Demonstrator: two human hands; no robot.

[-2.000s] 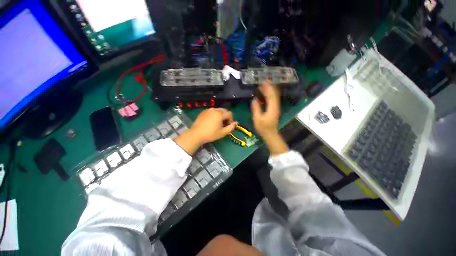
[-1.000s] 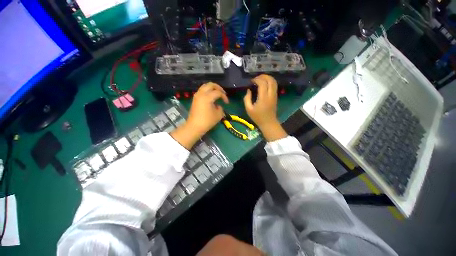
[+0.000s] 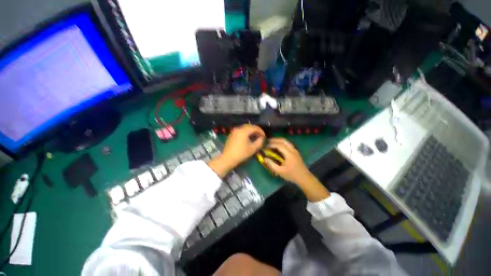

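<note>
My right hand (image 3: 288, 161) is closed around the yellow-and-black handles of the pliers (image 3: 271, 156), over the green bench in front of the fixture. My left hand (image 3: 242, 144) is just left of it, its fingertips close together near the pliers' jaws. A small dark bit shows at these fingertips, too blurred to name. The jaws are mostly hidden by the fingers. The black test fixture (image 3: 258, 121) stands behind both hands, with red lights along its front and two clear blocks (image 3: 229, 104) on top. The clear blister tray (image 3: 218, 215) of pale modules lies under my left forearm.
A white stand (image 3: 355, 141) at right holds two loose dark modules (image 3: 381, 144) and a tray of dark modules (image 3: 436, 186). A smartphone (image 3: 140, 148), pink piece (image 3: 165, 132), red leads (image 3: 161, 110) and black paddle-shaped item (image 3: 81, 171) lie at left. Two monitors (image 3: 59, 81) stand behind.
My right hand has moved down from the fixture's front and taken hold of the pliers that lay on the bench. My left hand has come close to it. The view has shifted.
</note>
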